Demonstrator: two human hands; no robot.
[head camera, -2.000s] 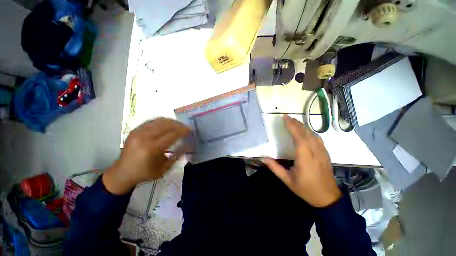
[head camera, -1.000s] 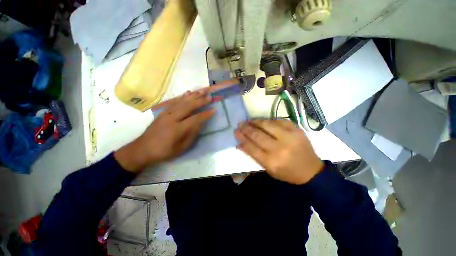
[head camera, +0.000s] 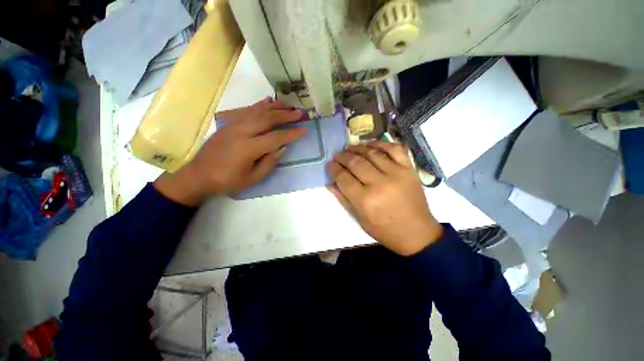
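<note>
The pale bluish sewing template (head camera: 300, 176) lies flat on the white table, its far edge at the needle area of the off-white sewing machine (head camera: 311, 67). A dark-edged slot line shows on it; the orange strip is mostly hidden. My left hand (head camera: 243, 151) lies palm down on the template's left part, fingers spread toward the needle. My right hand (head camera: 378, 187) rests on its right edge, fingers curled, near the small cream knob beside the needle. The needle tip and any fabric in the template cannot be made out.
A long cream-yellow block (head camera: 187, 99) stands left of the needle. Grey panels (head camera: 134, 46) lie at the left rear. Dark pieces under a white sheet (head camera: 480, 116) and light grey pieces (head camera: 561, 166) lie at the right. Scissors, partly hidden (head camera: 428, 178), lie behind my right hand.
The template has moved from near the table's front edge to under the machine head. Both hands have come onto it, and the camera view has shifted.
</note>
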